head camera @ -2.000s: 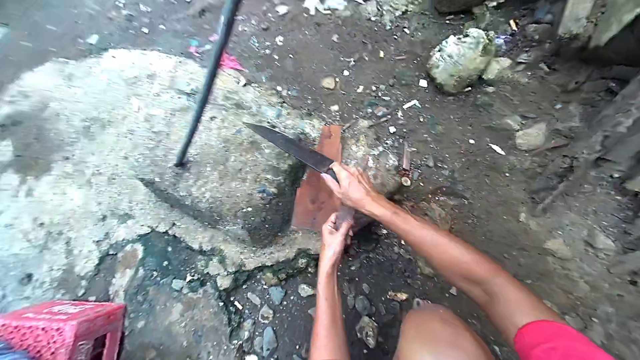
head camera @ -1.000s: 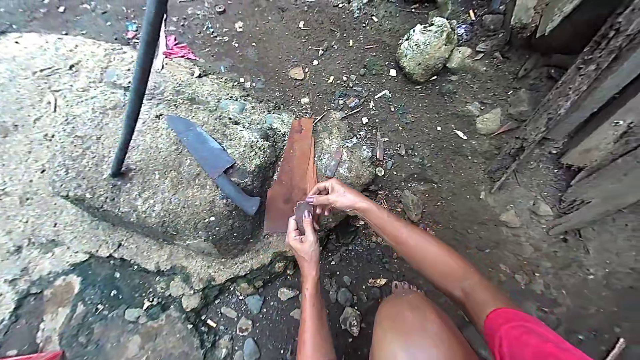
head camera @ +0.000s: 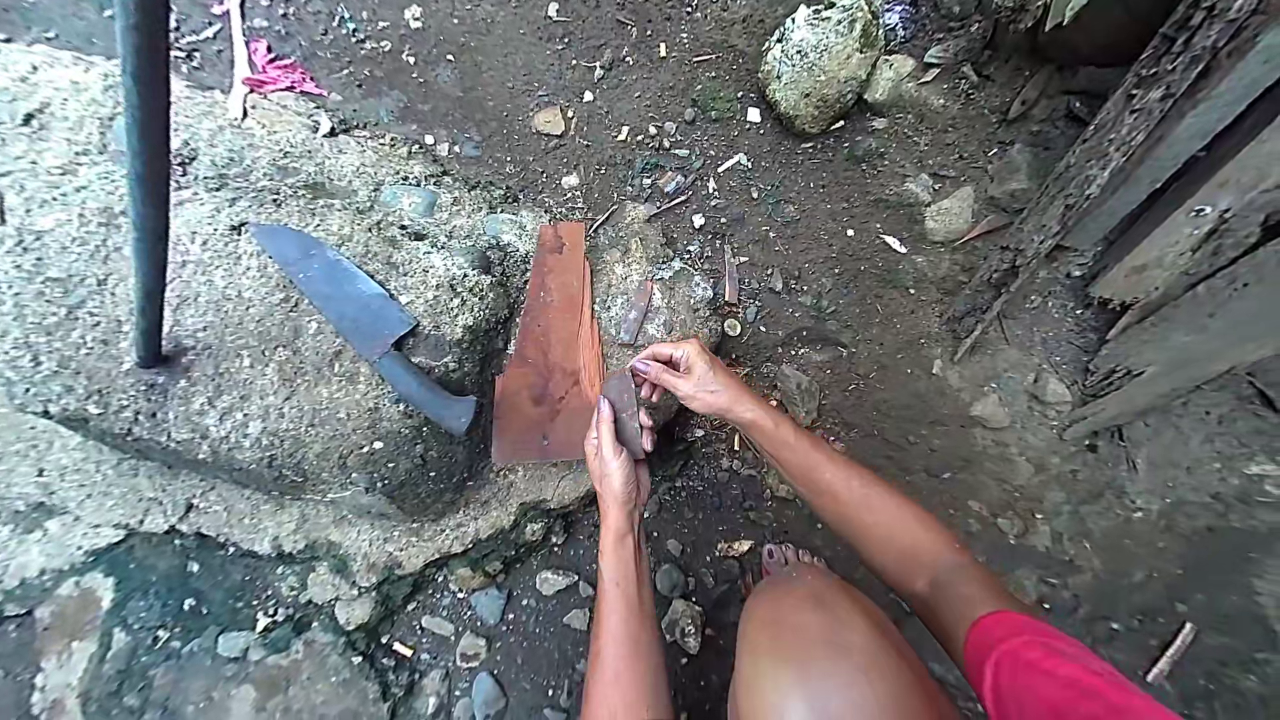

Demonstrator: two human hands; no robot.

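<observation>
A small flat brown piece, perhaps wood [head camera: 623, 412], is gripped in my left hand [head camera: 617, 465], thumb on its near face. My right hand [head camera: 690, 378] is at the piece's upper right edge, thumb and forefinger pinched together; whether they grip it I cannot tell. Just left of my hands a reddish-brown wooden board [head camera: 545, 350] lies on the rock, its right edge splintered. Farther left rests a large knife [head camera: 335, 295] with a dark blade and dark handle, its tip pointing up and left. A thin wood sliver [head camera: 635, 312] lies above my right hand.
The pale rough rock slab [head camera: 250, 420] spreads across the left, with a dark pole [head camera: 148, 190] standing on it. A pink scrap [head camera: 280, 72] lies beyond. Weathered planks [head camera: 1190, 290] are at the right, a round stone [head camera: 822, 65] at the top, and loose stones [head camera: 683, 625] below my hands.
Two seconds ago my right hand held the knife over the board; it was let go and lies on the rock left of the board. The view has shifted.
</observation>
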